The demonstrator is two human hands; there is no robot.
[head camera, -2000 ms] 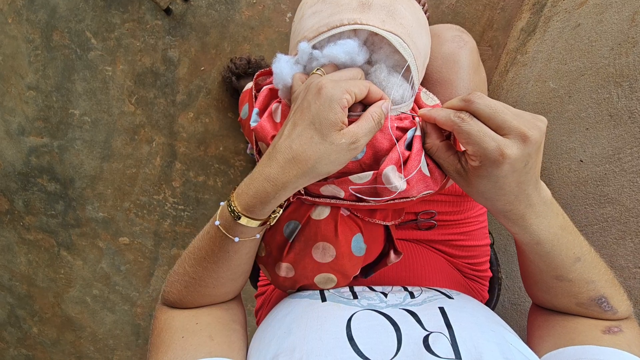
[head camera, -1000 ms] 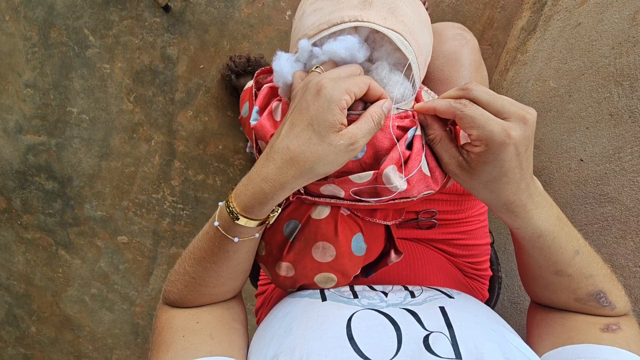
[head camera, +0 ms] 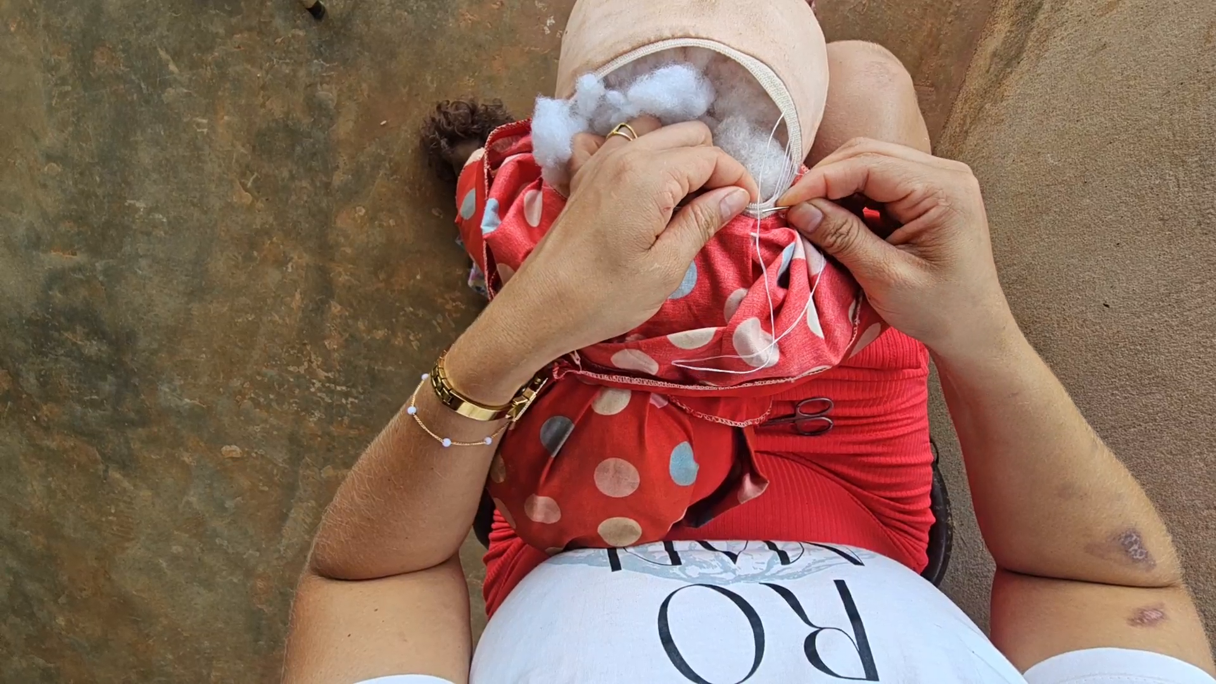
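A beige fabric form (head camera: 693,24) has a wide opening with a light edge, and white fiber stuffing (head camera: 670,92) shows inside it. Red polka-dot cloth (head camera: 617,478) lies bunched below and beside the opening. My left hand (head camera: 646,204) rests over the stuffing and pinches the lower rim between thumb and index finger. My right hand (head camera: 883,228) pinches what looks like a sewing needle (head camera: 771,209) at the lower right of the rim. White thread (head camera: 760,275) runs from the rim in loops over the cloth.
Small scissors (head camera: 812,416) lie on the red ribbed garment on my lap, partly under the cloth. Dark curly hair-like fiber (head camera: 465,128) sticks out left of the cloth. A small dark-tipped object (head camera: 314,9) is on the floor at the top left.
My right hand has moved left and closer to the rim and my left hand. The left hand has stayed in place at the rim.
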